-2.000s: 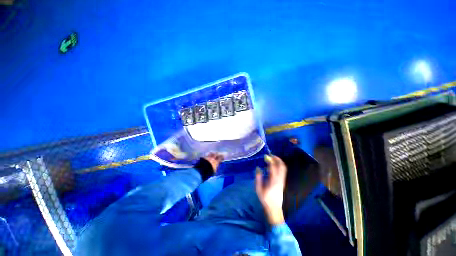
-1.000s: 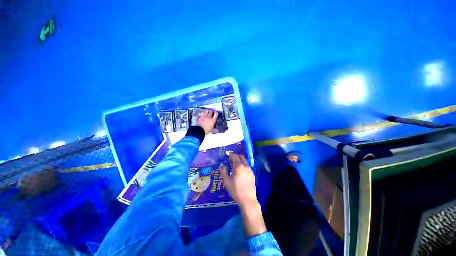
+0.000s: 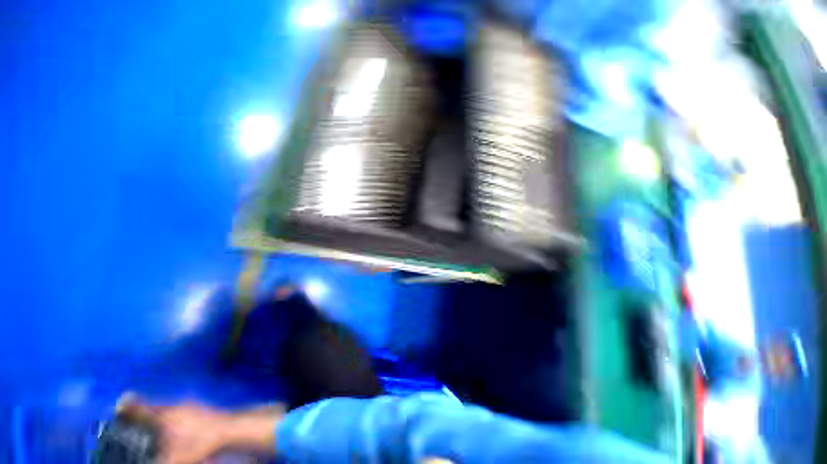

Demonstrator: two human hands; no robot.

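The view is strongly blurred. My right hand (image 3: 195, 433) is at the lower left, at the end of a light-blue sleeve that comes in from the lower right. Its fingers are closed on a dark, patterned boxy thing that looks like a trail camera (image 3: 125, 442), partly cut off by the bottom edge. My left hand cannot be made out in the picture.
Black trays with rows of pale parts (image 3: 358, 149) stand on a green-edged surface (image 3: 453, 270) at the upper middle. A green bench frame (image 3: 594, 317) runs down the right. Blue floor (image 3: 109, 163) fills the left.
The view has swung right, away from the blue tote. My right hand, empty before, now holds a camera-like thing. My left hand, then on the cameras in the tote, has left the picture.
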